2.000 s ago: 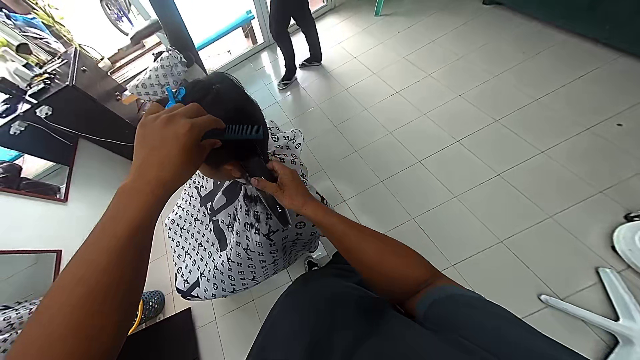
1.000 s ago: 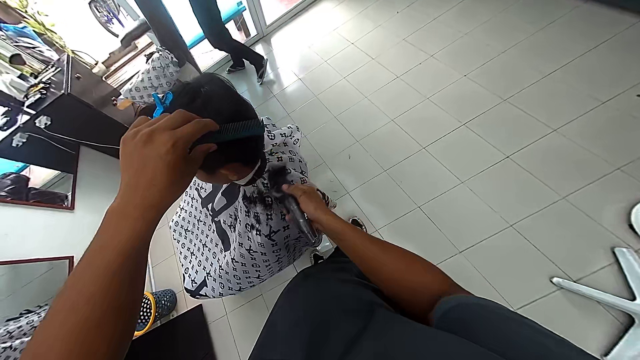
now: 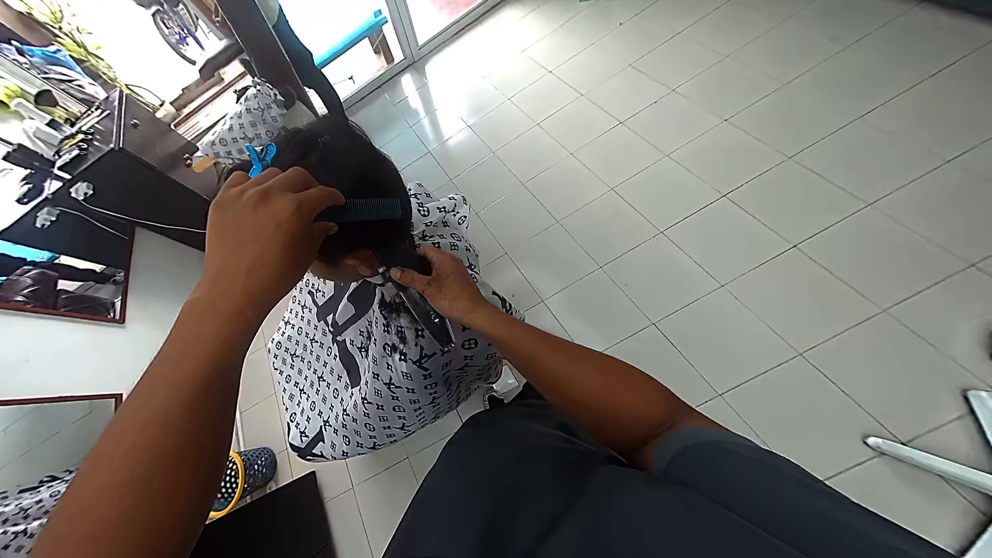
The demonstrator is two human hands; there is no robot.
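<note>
My left hand (image 3: 267, 229) grips a dark blue comb (image 3: 373, 208), its teeth lying against the dark hair (image 3: 337, 159) of a seated person. In my right hand (image 3: 446, 287) is a black hair clipper (image 3: 425, 311), its upper end at the hair beside the ear and its body slanting down toward the cape. A blue hair clip (image 3: 261, 158) sits in the hair just above my left hand. Around the person hangs a white barber's cape (image 3: 372, 403) with a black pattern, and cut dark hair (image 3: 397, 314) lies on it. The clipper's cutting edge is hidden.
A dark counter (image 3: 147, 170) with tools and a cable stands at the left, above framed mirrors (image 3: 66, 283). Another person (image 3: 310, 66) stands beyond the seated one. White chair legs (image 3: 930, 463) rest on the tiled floor at right; a clog (image 3: 256, 469) lies lower left.
My right hand has brought the clipper up from over the cape, where it was one second ago, to the hair by the ear. The standing person has moved left in view.
</note>
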